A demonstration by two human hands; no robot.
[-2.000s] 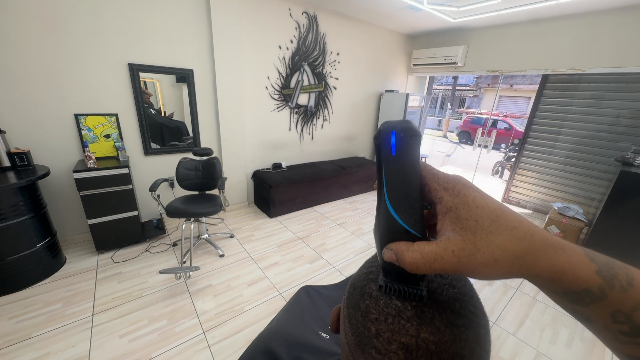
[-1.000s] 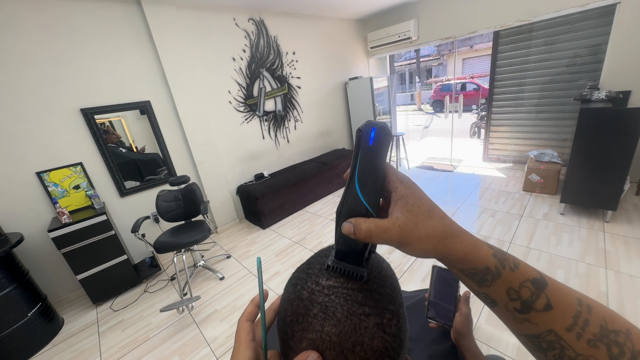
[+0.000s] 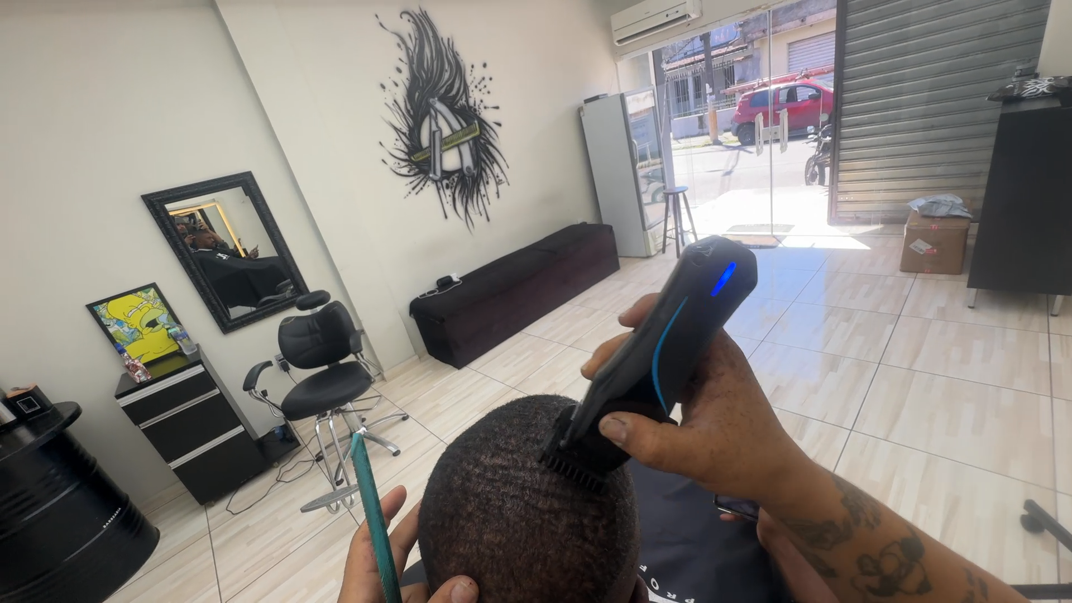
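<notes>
A seated person's head with short dark hair (image 3: 519,502) is at the bottom centre, seen from above. My right hand (image 3: 712,419) grips a black hair clipper (image 3: 670,343) with a lit blue light. The clipper's black comb guard (image 3: 574,469) rests on the hair at the head's upper right. My left hand (image 3: 410,553) is at the left side of the head, its thumb near the hair, with a green comb (image 3: 373,511) held upright in the fingers. A dark cape (image 3: 703,528) covers the seated person, whose own hand holds a phone (image 3: 735,506).
A black barber chair (image 3: 325,360) stands at left beside a drawer cabinet (image 3: 193,419), with a cable on the tiled floor. A black drum (image 3: 67,502) is at the far left. A long dark bench (image 3: 519,293) lines the wall. A cardboard box (image 3: 934,243) sits by the shutter.
My left hand and the comb have come into view since the oldest frame. The clipper now tilts to the right, with its guard farther to the right on the head. The view has turned.
</notes>
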